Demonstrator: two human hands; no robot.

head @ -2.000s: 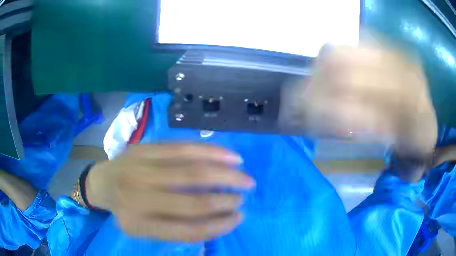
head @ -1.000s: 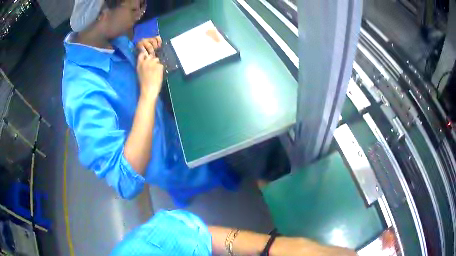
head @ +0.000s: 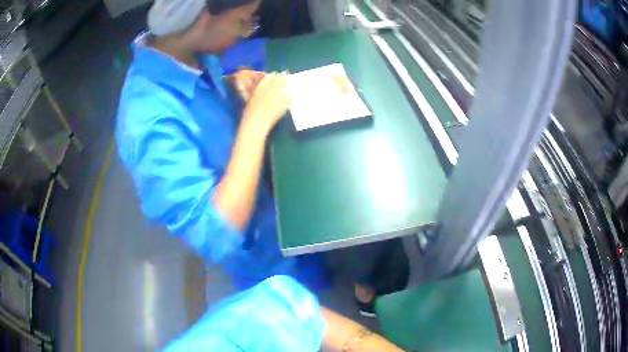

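My left forearm in a blue sleeve (head: 265, 320) enters at the bottom, with a bracelet at the wrist; the left hand is cut off by the lower edge. My right hand is out of the picture. The green bench top (head: 441, 313) nearest me shows at the lower right. A pale rail-side plate with small holes (head: 501, 289) runs along its right side. No part held by me is visible.
A seated person in a blue smock (head: 172, 148) works with both hands at a neighbouring green bench (head: 330, 185). A white panel (head: 327, 97) lies on it. A grey upright post (head: 513, 130) stands between that bench and the conveyor rails (head: 540, 275).
The view has swung from my dark fixture to the neighbouring bench. Since one second ago, the neighbour and bench have shifted right, and my left hand has passed out below the edge.
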